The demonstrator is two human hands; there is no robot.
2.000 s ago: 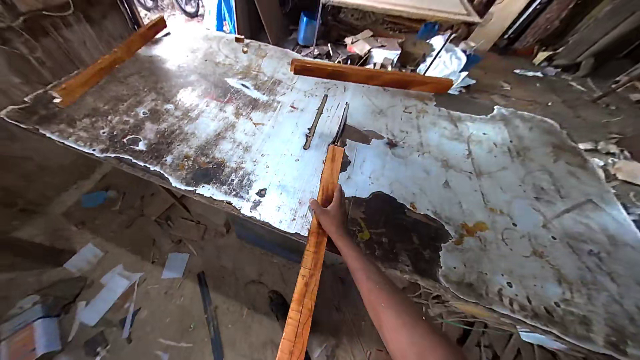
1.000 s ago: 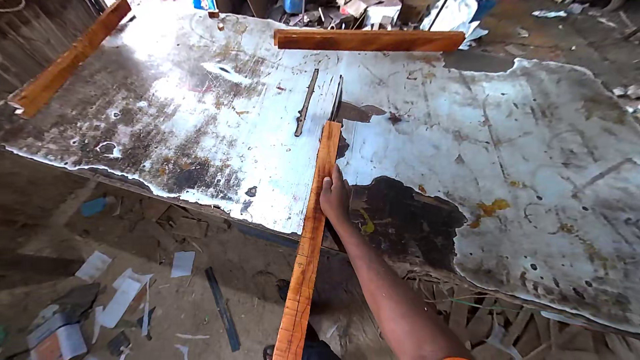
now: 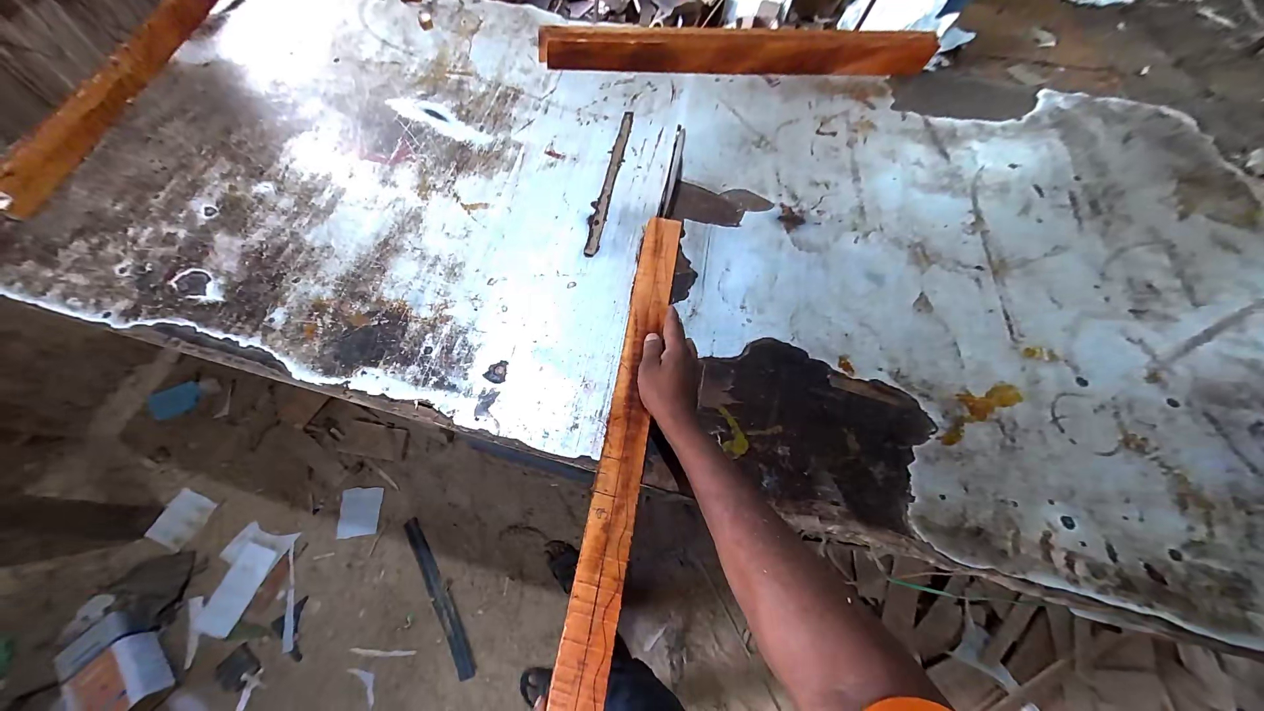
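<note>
My right hand [image 3: 671,370] is closed around the right edge of a long reddish-brown wooden bar [image 3: 617,474], thumb on top. The bar extends from the bottom of the view over the front edge of a worn, metal-topped worktable [image 3: 533,326]. Its far end lies at a thin dark metal blade [image 3: 673,173], seen nearly edge-on. Only a sliver of my left hand [image 3: 540,703] shows at the bottom, against the bar's left edge; the rest is out of view. Pencil-like lines run across and along the bar's near part.
Another wooden bar [image 3: 741,51] lies across the table's far edge, and one more [image 3: 99,104] at the far left. A narrow dark slot or strip [image 3: 607,188] is left of the blade. Below are paper scraps [image 3: 237,583], a dark strip [image 3: 439,597] and wood offcuts [image 3: 1116,662]. The tabletop's edges are ragged.
The view has come closer to the table and tilted down. My right hand remains on the bar, whose far end stays near the blade.
</note>
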